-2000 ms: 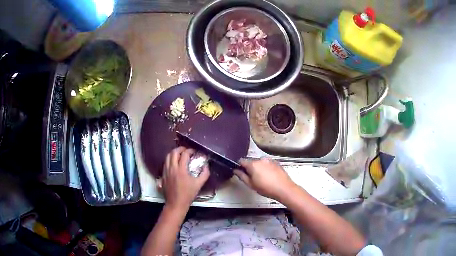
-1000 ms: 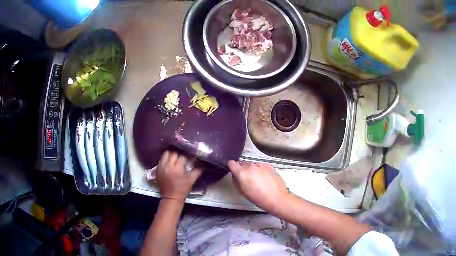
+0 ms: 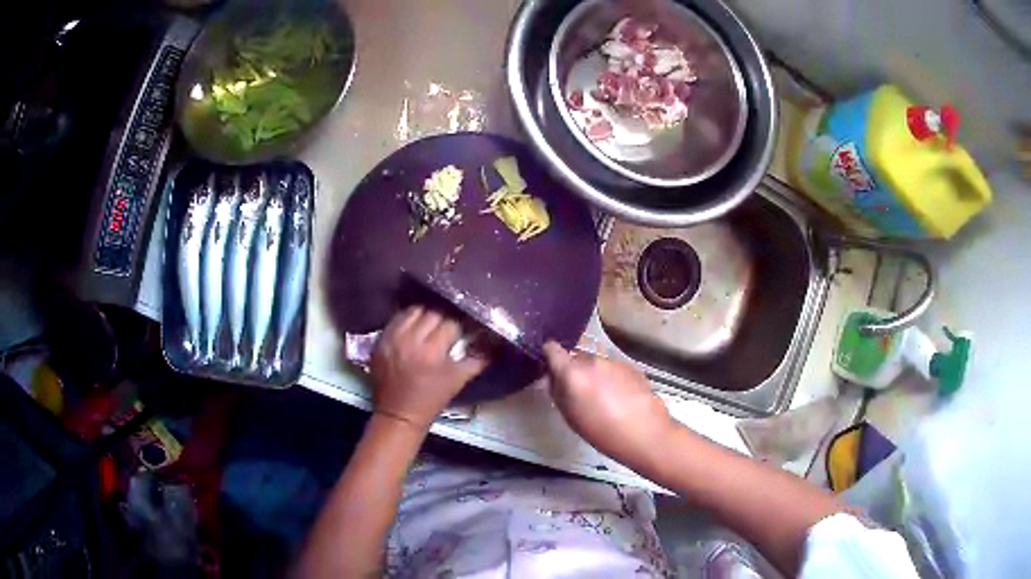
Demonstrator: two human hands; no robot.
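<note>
The round dark purple chopping board [image 3: 509,266] lies at the counter's front edge. My right hand [image 3: 605,396] grips the handle of the cleaver [image 3: 464,311], its blade slanting across the board's near part. My left hand [image 3: 424,356] is on the near left of the board beside the blade, holding raw pork [image 3: 361,346], a pinkish end of which shows left of the hand; the rest is mostly hidden under my fingers. Chopped garlic [image 3: 442,186] and sliced yellow ginger [image 3: 520,213] lie on the board's far side.
Cut pork [image 3: 644,85] is in the inner metal bowl [image 3: 703,167], inside a wider basin [image 3: 741,195] by the sink [image 3: 690,311]. Left are the fish tray [image 3: 237,373] and a bowl of green vegetable [image 3: 266,96]. The yellow jug [image 3: 899,164] and spray bottle [image 3: 876,348] stand right.
The camera view has shifted and turned. The cleaver and both hands stay over the board's near part. A pale end of pork shows left of my left hand, where none was clear two seconds ago.
</note>
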